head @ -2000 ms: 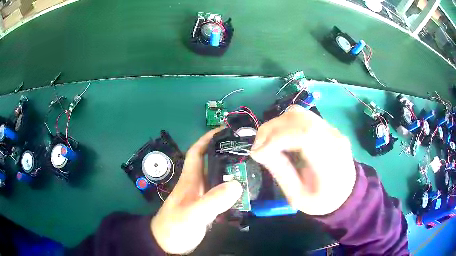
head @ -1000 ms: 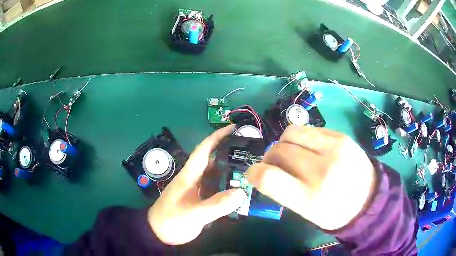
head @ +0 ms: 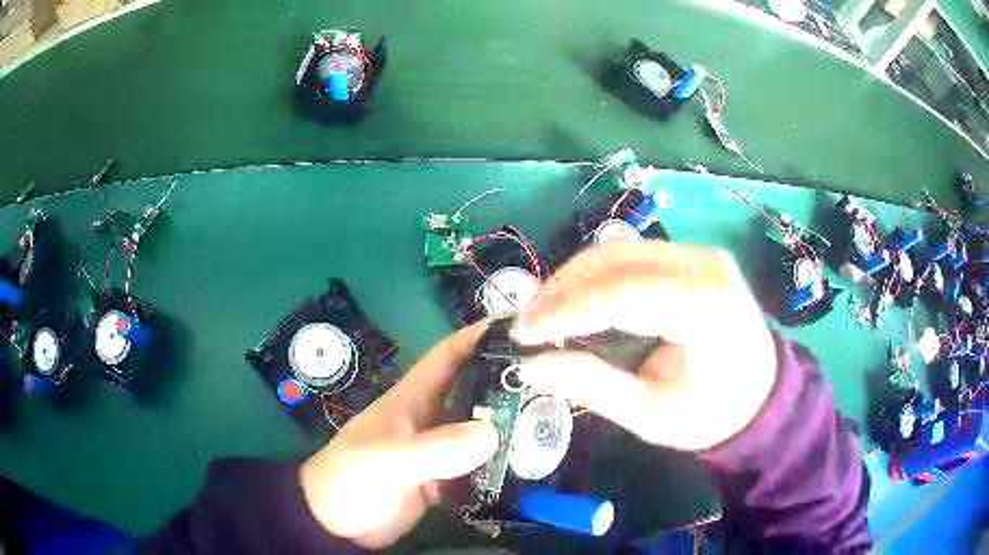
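A black speaker housing is held between my hands at the lower centre. It carries a round silver-white speaker, a blue battery and a narrow green circuit board. My left hand grips the housing's left side, with the thumb on the green board. My right hand is over the top of the housing, thumb and fingers close together around a pale wire loop at the board's upper end. My right fingers hide part of the housing.
Speaker assemblies lie at left, behind the hands and in a group on the right. A green board on red wires lies behind. Two more assemblies sit on the raised green strip. A blue crate is lower right.
The held housing has tilted, so its speaker and the battery's end now show. The pale wire loop now shows at my right fingertips. Assemblies on the raised strip have shifted left.
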